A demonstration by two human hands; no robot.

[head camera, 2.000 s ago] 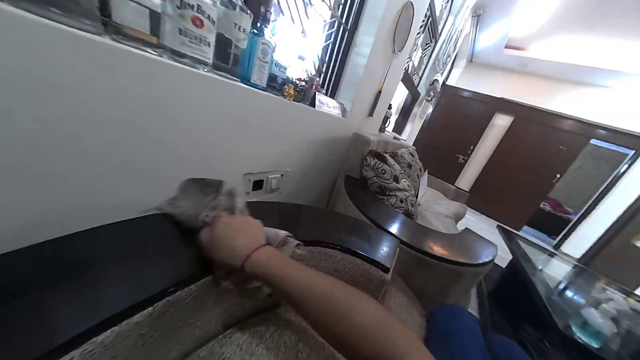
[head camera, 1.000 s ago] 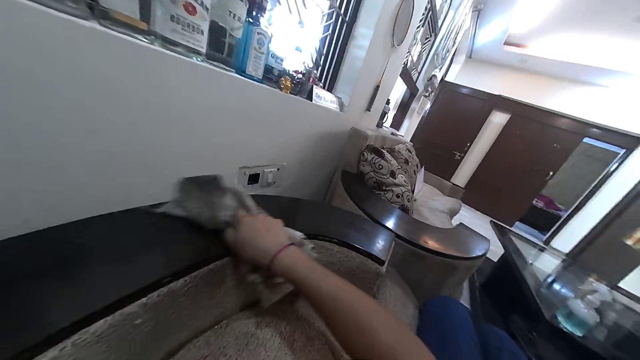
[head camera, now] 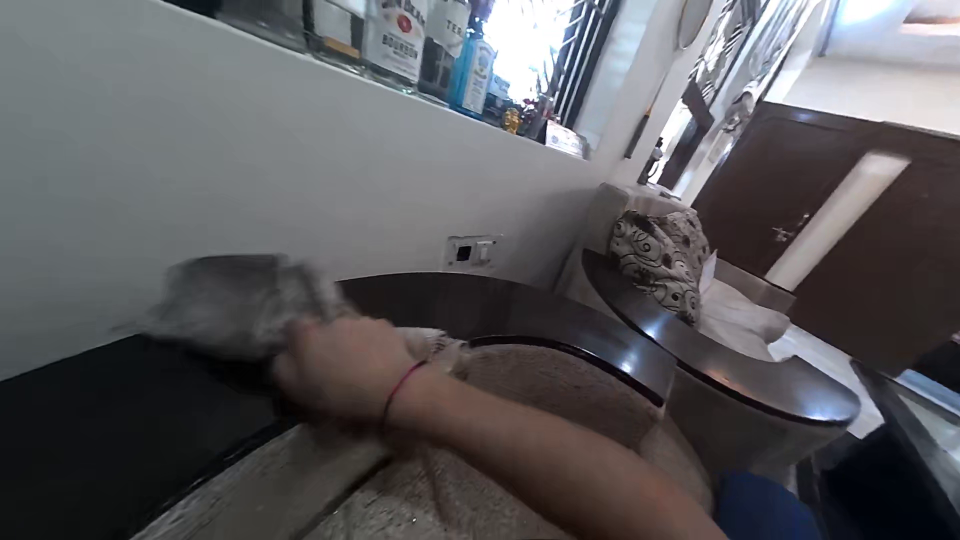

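Observation:
My right hand (head camera: 337,367) is closed around a grey-white cloth (head camera: 232,300), which is bunched and blurred. Both are over the dark, glossy curved top (head camera: 510,307) of the sofa's backrest, close to the white wall. A dark red thread circles the wrist. Below the hand is the beige textured sofa upholstery (head camera: 442,495). Some of the cloth hangs out behind the wrist. The fingertips are hidden by blur and by the cloth. My left hand is out of view.
Glass bottles (head camera: 397,37) and small ornaments stand on the window ledge above. A socket and switch plate (head camera: 476,253) is on the wall. Another sofa section holds a patterned cushion (head camera: 660,259). A dark-framed glass table (head camera: 907,420) is at the right edge, with brown doors (head camera: 825,202) beyond.
My right hand, with the cloth, has moved left along the dark backrest top, farther from the socket plate. The view has shifted somewhat to the left.

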